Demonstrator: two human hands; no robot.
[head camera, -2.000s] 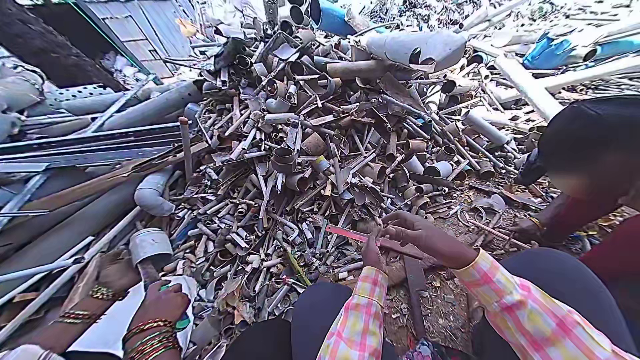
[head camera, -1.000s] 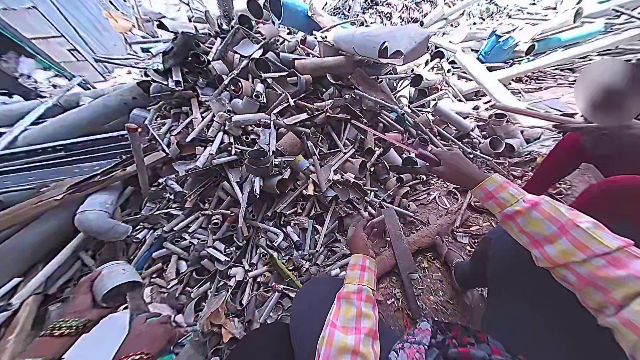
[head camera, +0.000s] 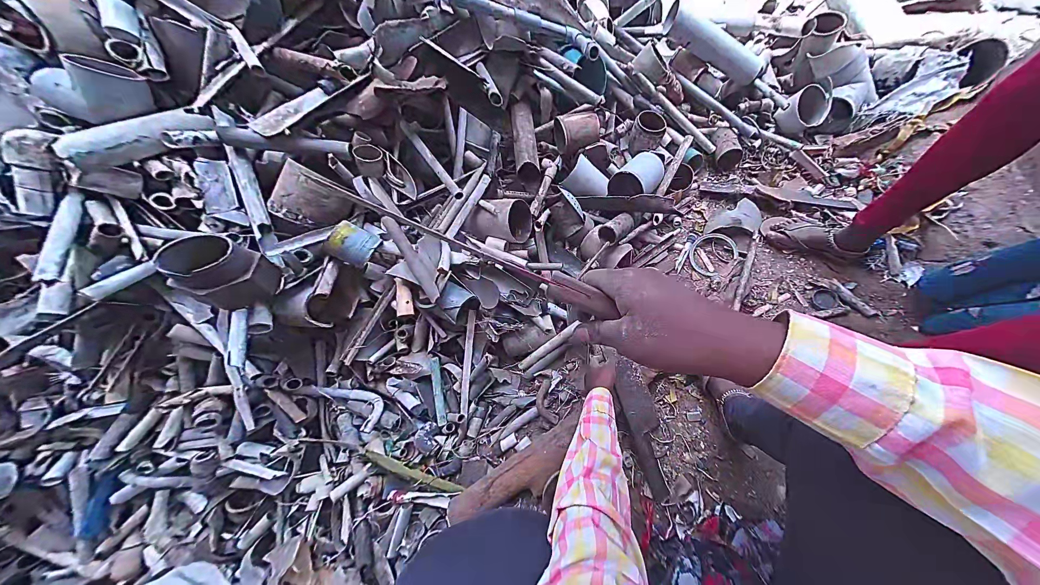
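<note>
My right hand (head camera: 674, 325) is closed around the thick, brownish end of a long, thin strip or tool (head camera: 487, 253). Its narrow part reaches up and left over the heap of scrap plastic pipe pieces (head camera: 219, 268); its exact kind is unclear. Just below is my left hand (head camera: 601, 371), small and partly hidden, at the heap's edge near a dark flat bar (head camera: 638, 406). What its fingers do or hold cannot be made out. A wooden log (head camera: 520, 475) lies beside my left forearm. Short grey pipe offcuts (head camera: 341, 479) cover the ground left of it.
Another person's red sleeve (head camera: 942, 154) enters at the right, with a foot (head camera: 812, 236) on the bare soil. A coil of thin wire or ring (head camera: 711, 253) lies near the heap's right edge. Wider pipe pieces (head camera: 804, 108) are piled at the upper right.
My right hand was beside my left two seconds ago; it then moved apart, holding the long thing. The view has shifted, and the other worker's hands at lower left are out of frame.
</note>
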